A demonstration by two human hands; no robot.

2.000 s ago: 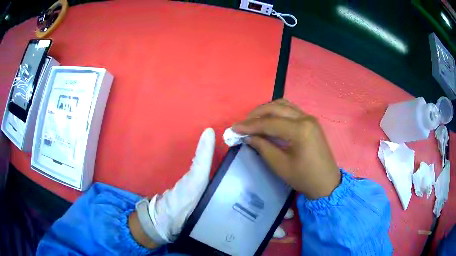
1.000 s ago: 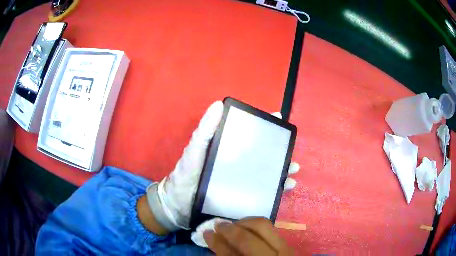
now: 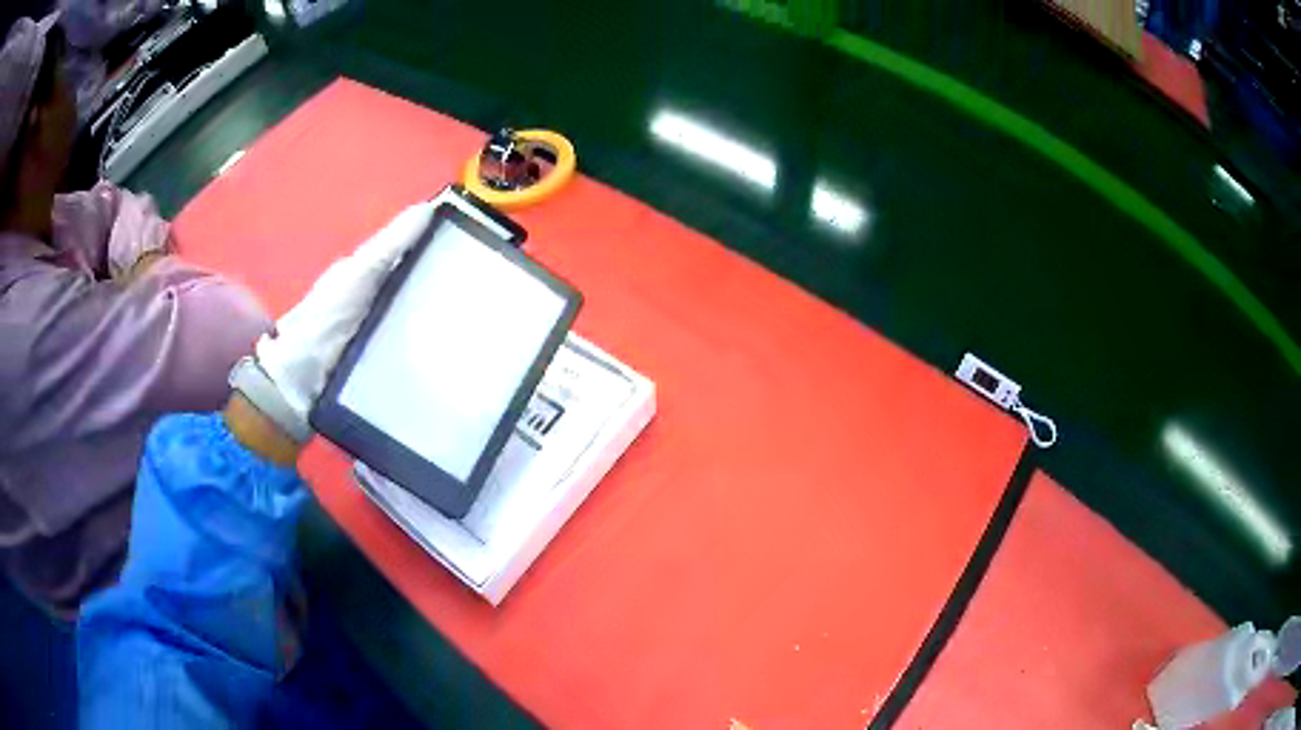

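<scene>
My left hand (image 3: 323, 331), in a white glove with a blue sleeve, holds a black-framed e-reader (image 3: 452, 357) by its left side. The device is raised and tilted, its pale screen facing me. It overlaps the open white device box (image 3: 578, 492), which holds a printed sheet and lies on the red-orange mat (image 3: 742, 571). A dark edge of another device (image 3: 487, 214) shows just behind the top of the e-reader. My right hand is out of the picture.
A yellow-orange tape roll (image 3: 559, 168) lies at the mat's far edge. A small white meter (image 3: 987, 379) with a looped cord sits farther right. A translucent bottle (image 3: 1206, 677) is at the lower right. The dark green conveyor (image 3: 913, 243) runs beyond. A person in pink (image 3: 121, 371) is close on the left.
The view has swung left. My left hand has carried the e-reader from in front of me to the left, over the open box. My right hand and its wipe have left the picture.
</scene>
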